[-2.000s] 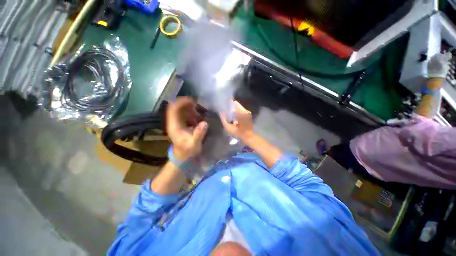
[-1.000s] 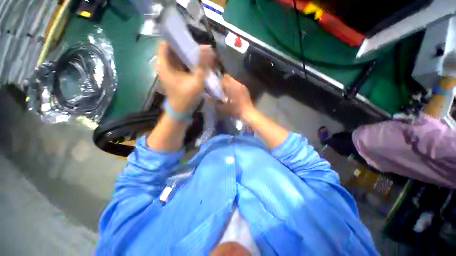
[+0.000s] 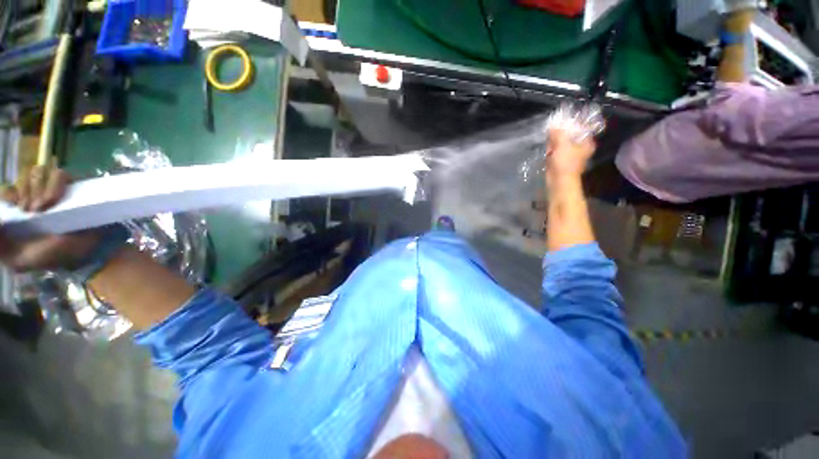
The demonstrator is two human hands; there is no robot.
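My left hand (image 3: 45, 224) grips one end of a long white frame bar (image 3: 242, 184) at the far left edge of the view. The bar lies level across the left half, in front of my chest, with a bent end near the middle. My right hand (image 3: 568, 148) is raised at the right with its fingers closed on crumpled clear plastic wrap (image 3: 582, 116). The wrap stretches thin and blurred from the bar's bent end to my right hand.
A green side bench (image 3: 171, 108) holds a blue parts bin (image 3: 144, 34), a yellow tape roll (image 3: 228, 68) and bagged cable coils (image 3: 180, 246). A red push button (image 3: 383, 74) is on the bench edge. A coworker's pink sleeve (image 3: 709, 143) is at right.
My hands have moved far apart, left hand to the left with the bar, right hand to the right with the wrap. The bar now lies across the view and the wrap is stretched off its end.
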